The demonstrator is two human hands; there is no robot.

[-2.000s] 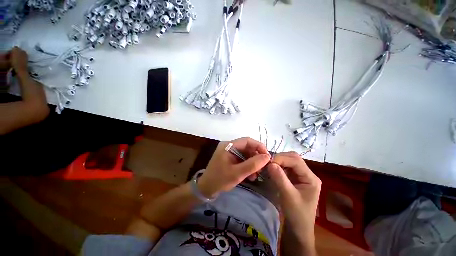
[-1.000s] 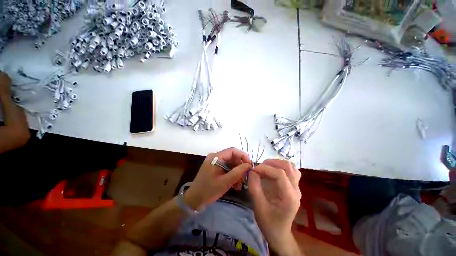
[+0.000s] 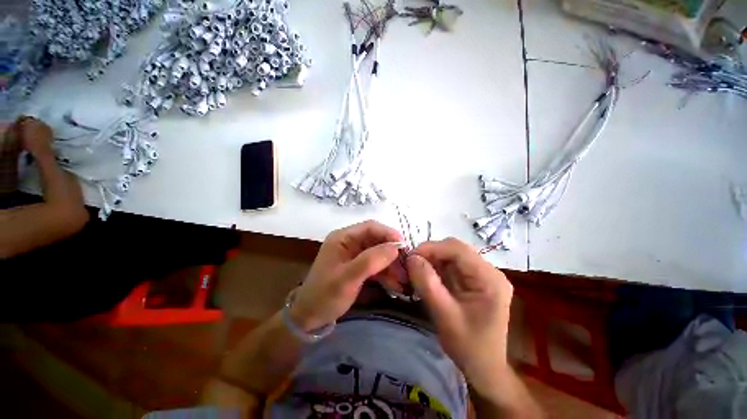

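Note:
My left hand (image 3: 348, 266) and my right hand (image 3: 463, 286) meet at the table's front edge, over my lap. The fingertips of both pinch thin dark wire ends (image 3: 405, 223) that stick up between them. A small white piece shows at my left fingertips. The rest of the held lead is mostly hidden by the fingers. The middle bundle of white leads (image 3: 348, 135) lies beyond my hands, connectors toward me. The right bundle of leads (image 3: 567, 155) lies across the table seam, its wire ends splayed away.
A smartphone (image 3: 258, 175) lies left of the middle bundle. A large heap of connectors (image 3: 221, 57) is at the back left. A neighbour's arm (image 3: 49, 192) and a small group of leads (image 3: 131, 147) are at far left. Keys (image 3: 434, 15) lie at the back. A red stool (image 3: 168, 295) stands below.
The view has shifted, then partly swung back. The white connector that stuck out beside my left hand's fingers no longer shows there; a white piece is now at the fingertips. Both hands stay together.

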